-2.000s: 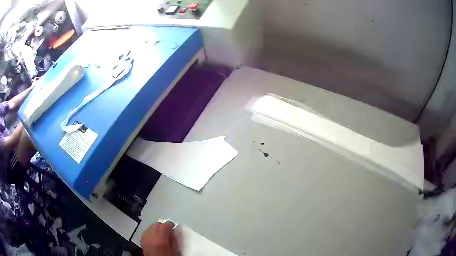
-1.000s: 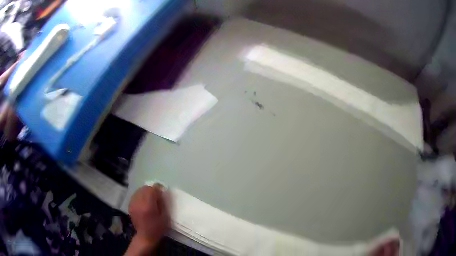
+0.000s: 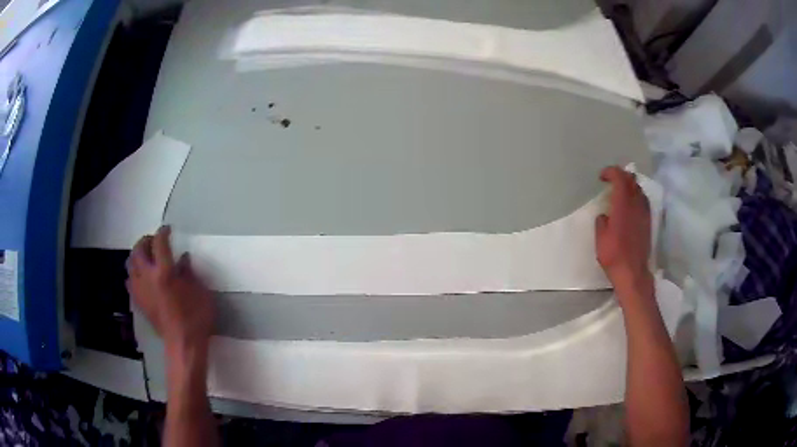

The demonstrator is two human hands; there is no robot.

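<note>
A long white fabric panel [image 3: 402, 264] lies flat across the feed table [image 3: 393, 157], its wide end at the right. My left hand [image 3: 170, 284] rests on its narrow left end. My right hand [image 3: 626, 229] holds its flared right end. A stack of similar panels [image 3: 411, 375] lies along the near table edge. The pile of white interfacing [image 3: 419, 39] lies at the far side. Another white piece [image 3: 131, 196] lies at the left, partly over the dark conveyor belt [image 3: 100, 288].
The blue press cover [image 3: 54, 175] stands at the left, with a narrow white strip [image 3: 13, 109] on it. White offcuts [image 3: 699, 209] are heaped beyond the table's right end, beside checked fabric [image 3: 769, 236]. A pale rail [image 3: 743, 367] is at the lower right.
The view has swung right and down. A panel from the near stack now lies farther in on the table, between both hands. The piece at the belt has moved farther left into the press.
</note>
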